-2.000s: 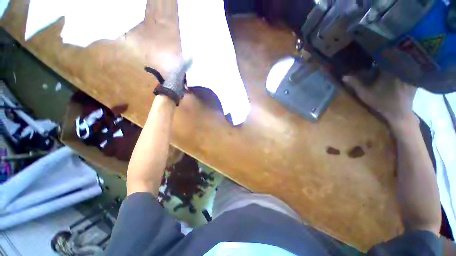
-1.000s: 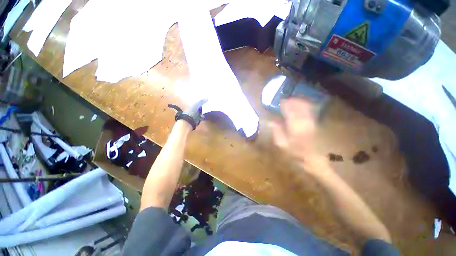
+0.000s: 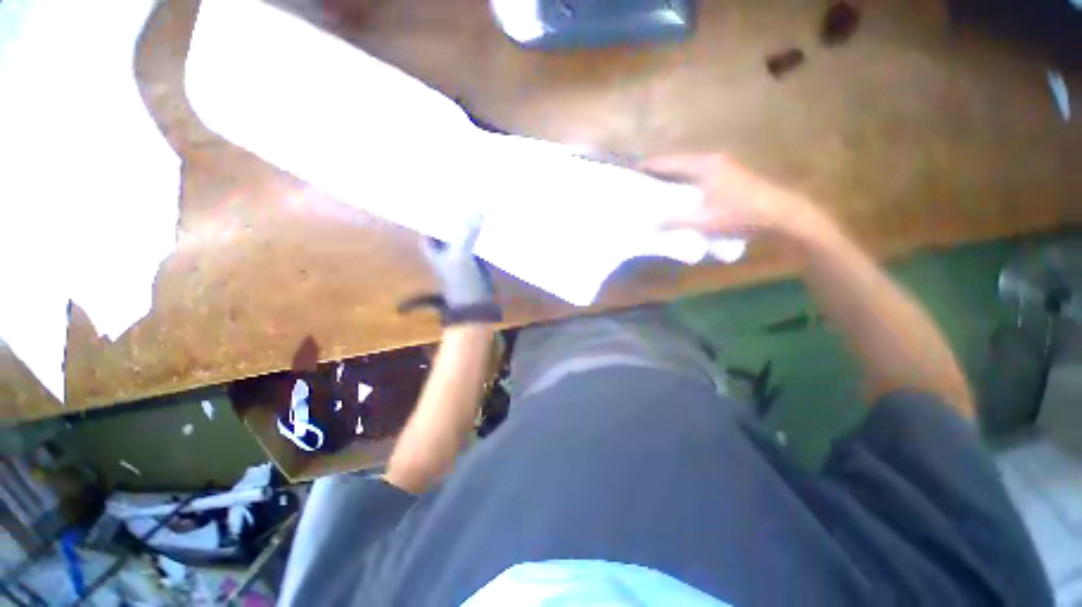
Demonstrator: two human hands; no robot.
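Observation:
A long white paper pattern panel (image 3: 475, 178) lies slantwise on the brown table, with thin dark edging at its upper side. My left hand (image 3: 463, 270), in a grey mesh glove with a dark wrist strap, is at its lower edge, fingers over the paper. My right hand (image 3: 738, 199), bare and slightly blurred, holds its narrow right end, which reaches the table's front edge. Overexposure hides the paper's markings and any cloth layers beneath.
Large white pattern pieces (image 3: 83, 154) lie at the left. The grey machine base plate (image 3: 611, 21) is cut off at the top. Small dark scraps (image 3: 785, 62) lie right of it. A scrap box (image 3: 338, 415) stands below the table edge, above the green floor (image 3: 878, 344).
The panel has turned and come nearer to me. My right hand has moved from beside the base plate to the panel's end. The view has shifted; the blue motor housing is out of sight.

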